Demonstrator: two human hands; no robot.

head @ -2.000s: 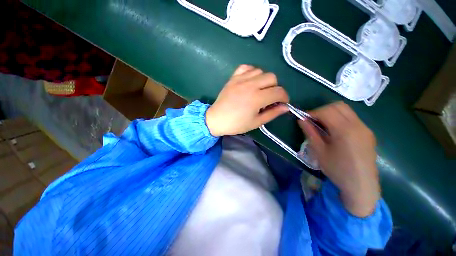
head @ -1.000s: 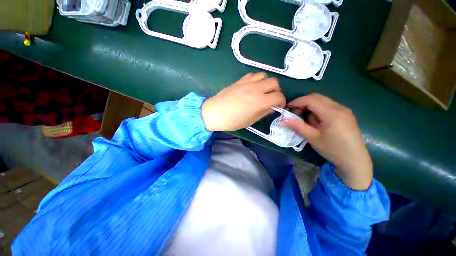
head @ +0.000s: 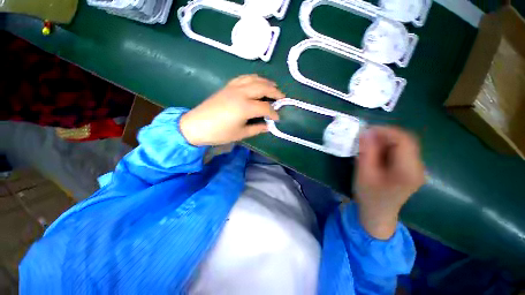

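Note:
A white plastic frame (head: 342, 135) lies over the green bench near its front edge, its long loop to the left and its round disc to the right. My left hand (head: 233, 110) grips the rounded loop end between fingertips and thumb. My right hand (head: 387, 170) is at the disc end, blurred, with its fingers curled; it overlaps the squared tab end. Whether it touches the frame or holds a small part cannot be told.
Several white frames (head: 373, 85) overlap in a row just ahead. More frames (head: 251, 37) lie ahead to the left, with a stack (head: 144, 9) farther left. An open brown carton (head: 467, 86) with clear plastic lining stands at right. A yellowish container (head: 43, 10) is far left.
My left hand has moved left to the frame's loop end, and the whole loop now shows. My right hand has moved off the disc to the frame's right end. The view has shifted slightly.

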